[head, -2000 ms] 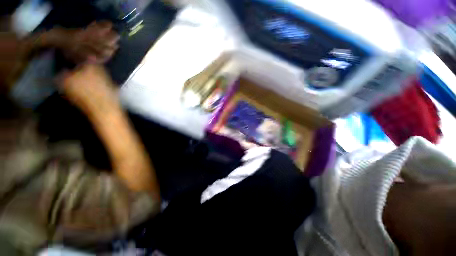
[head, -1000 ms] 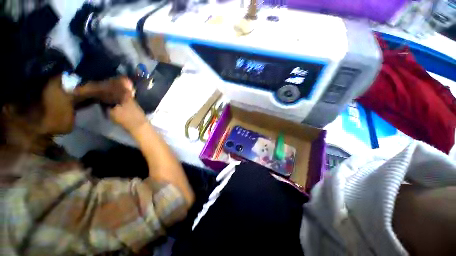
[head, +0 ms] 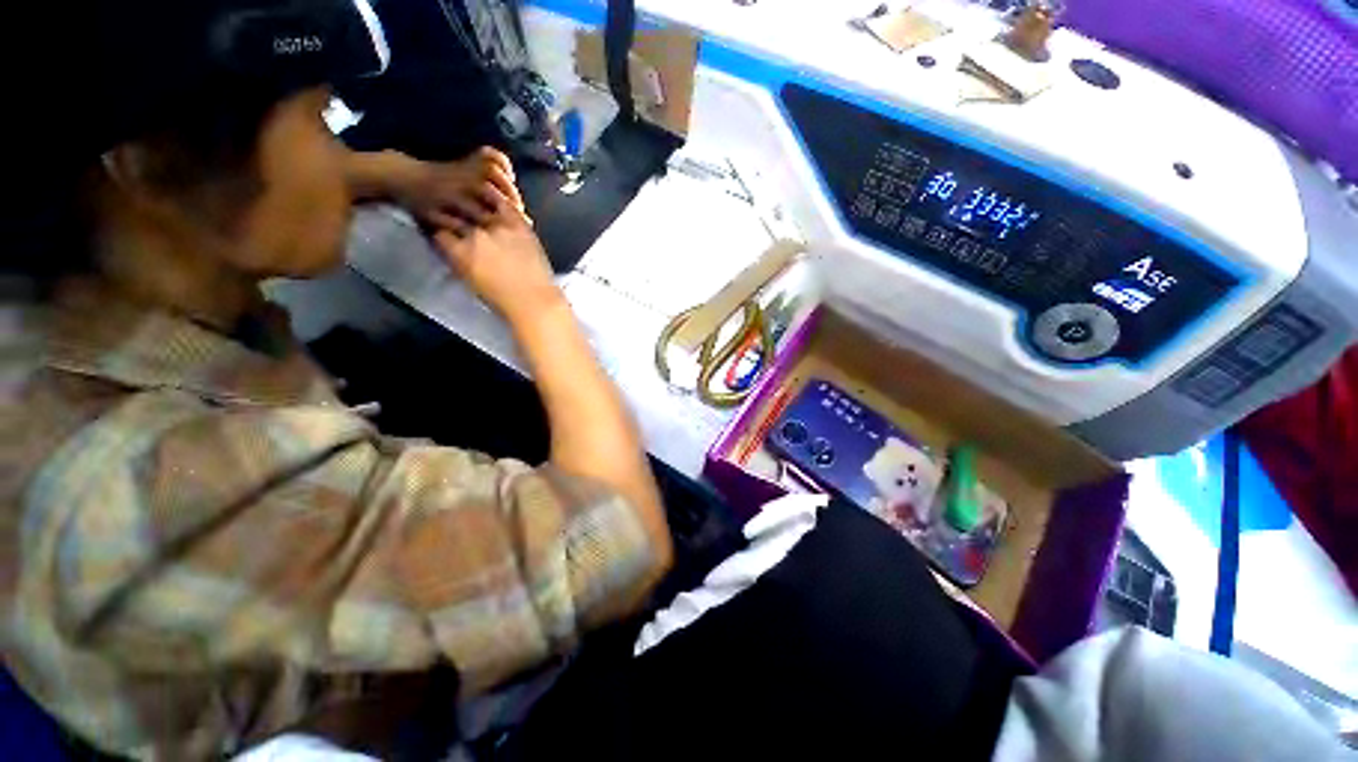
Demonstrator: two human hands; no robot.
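Note:
Neither of my hands is in view. Black fabric (head: 834, 640) with a white edge strip lies nearest, at the bottom centre. It covers part of the open purple box (head: 1092, 551). A blue-purple phone (head: 856, 454) with a cartoon case lies in the box, with a green item (head: 965, 488) on it. Shears with gold loops (head: 730, 350) lie left of the box. Another person's hands (head: 484, 216) are together at the black cloth (head: 603, 201) beside the presser foot (head: 568, 171); whether they grip it, I cannot tell.
A person in a plaid shirt (head: 343, 521) and dark cap fills the left side. The white sewing machine head (head: 1191, 164) spans the upper right, its display lit. Grey-white cloth (head: 1169, 707) is at the bottom right, red fabric (head: 1318, 447) at the right edge, and a purple basket (head: 1236, 45) behind.
The view has shifted and become sharper. The machine, box and person appear larger, and less red fabric shows. The grey-white cloth has dropped lower, and the bare skin beside it is gone from view.

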